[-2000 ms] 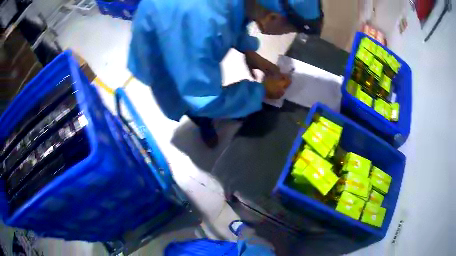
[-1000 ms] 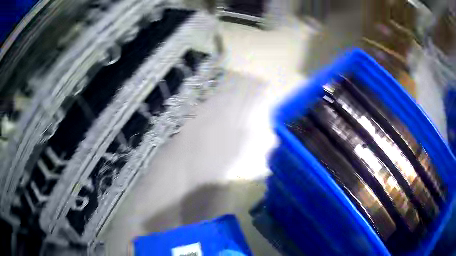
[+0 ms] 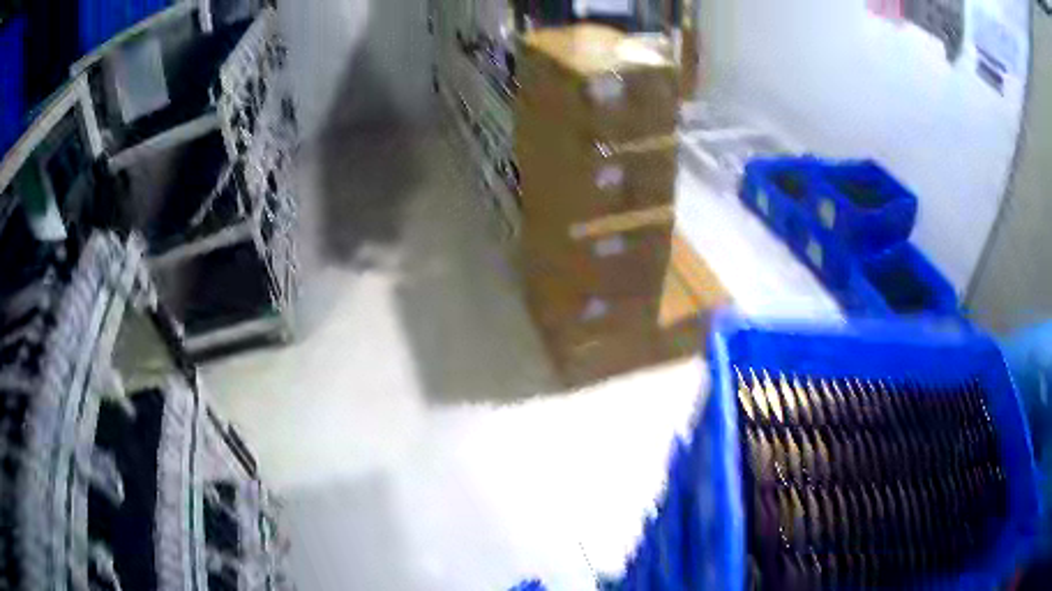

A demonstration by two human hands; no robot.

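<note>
A blue turnover bin point(image 3: 733, 462) stands at the lower right, nearest in front of me. Rows of thin dark slabs point(image 3: 877, 473) with shiny edges stand in it. A small piece of blue point(image 3: 528, 585) shows at the bottom edge of the view; I cannot tell what it is. Neither of my hands is in view. The picture is blurred.
Aging racks with white cables point(image 3: 260, 173) line the left side. A stack of brown cartons point(image 3: 600, 196) stands on the pale floor ahead. Several blue bins point(image 3: 859, 202) lie by the white wall at the right. A blue sleeve or smock point(image 3: 1030, 358) shows at the right edge.
The view has swung and lifted towards the aisle. The bin of slabs now sits lower right. The blue piece with a white label at the bottom is mostly out of view.
</note>
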